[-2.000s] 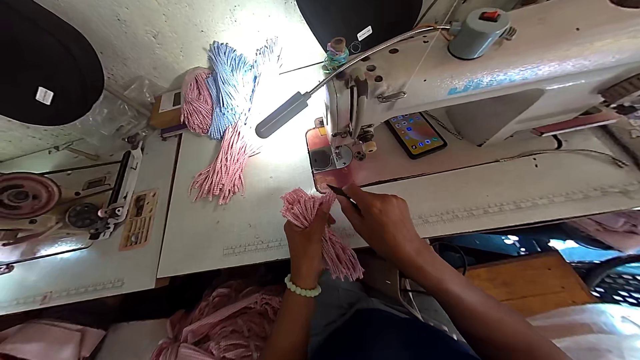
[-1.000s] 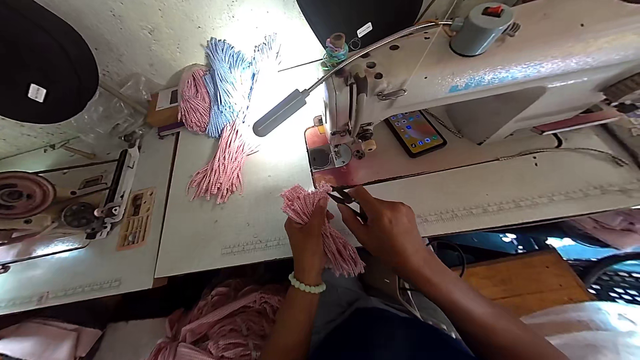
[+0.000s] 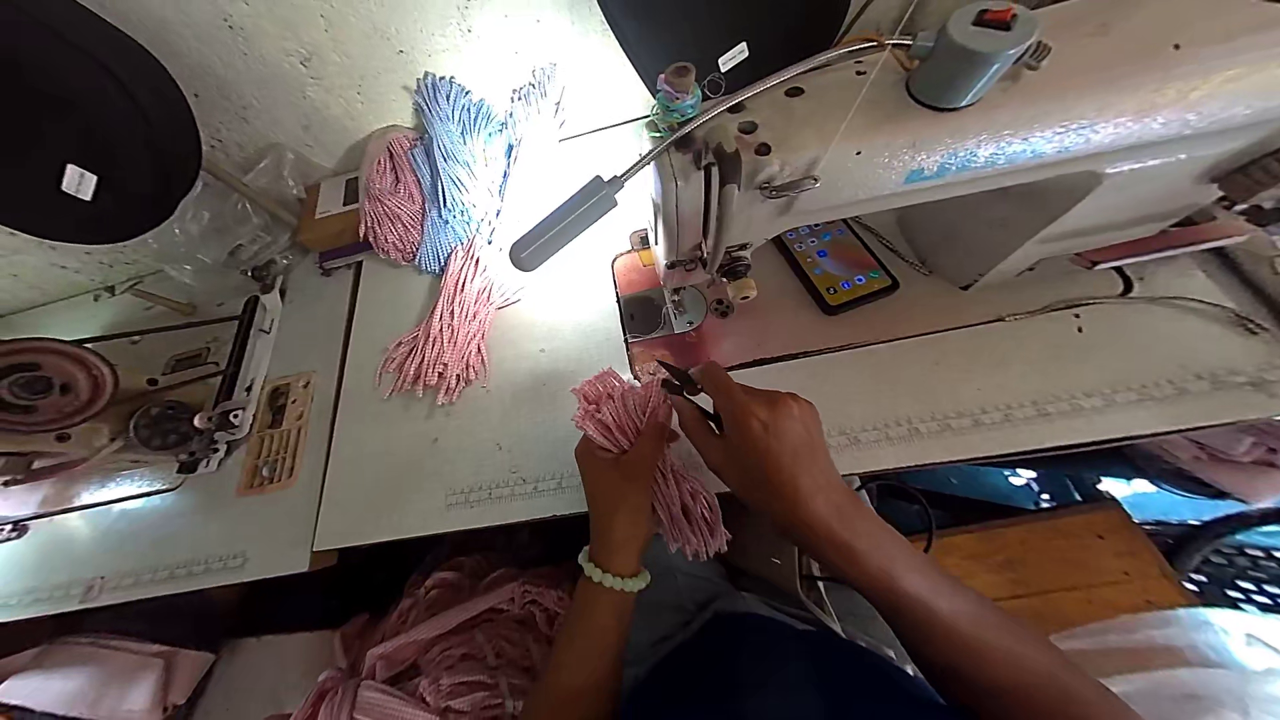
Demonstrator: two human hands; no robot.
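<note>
My left hand [image 3: 622, 480] is closed around a bundle of pink checked fabric strips [image 3: 692, 512] at the table's front edge. The bundle's cut or folded ends fan out above my fingers, and its loose ends hang below. My right hand [image 3: 765, 435] grips small dark thread snips [image 3: 680, 378], whose blades point up and left beside the top of the bundle. Whether the blades touch a strip is too small to tell. Just beyond my hands is the needle area of a white sewing machine [image 3: 1040, 110].
Blue strips [image 3: 455, 150] and pink strips [image 3: 445, 335] lie on the table [image 3: 420, 490] at the back left. A gray gooseneck lamp [image 3: 565, 222] reaches over it. A phone [image 3: 838, 265] lies under the machine arm. Another sewing machine [image 3: 150, 400] stands left; pink fabric [image 3: 470, 640] is heaped below.
</note>
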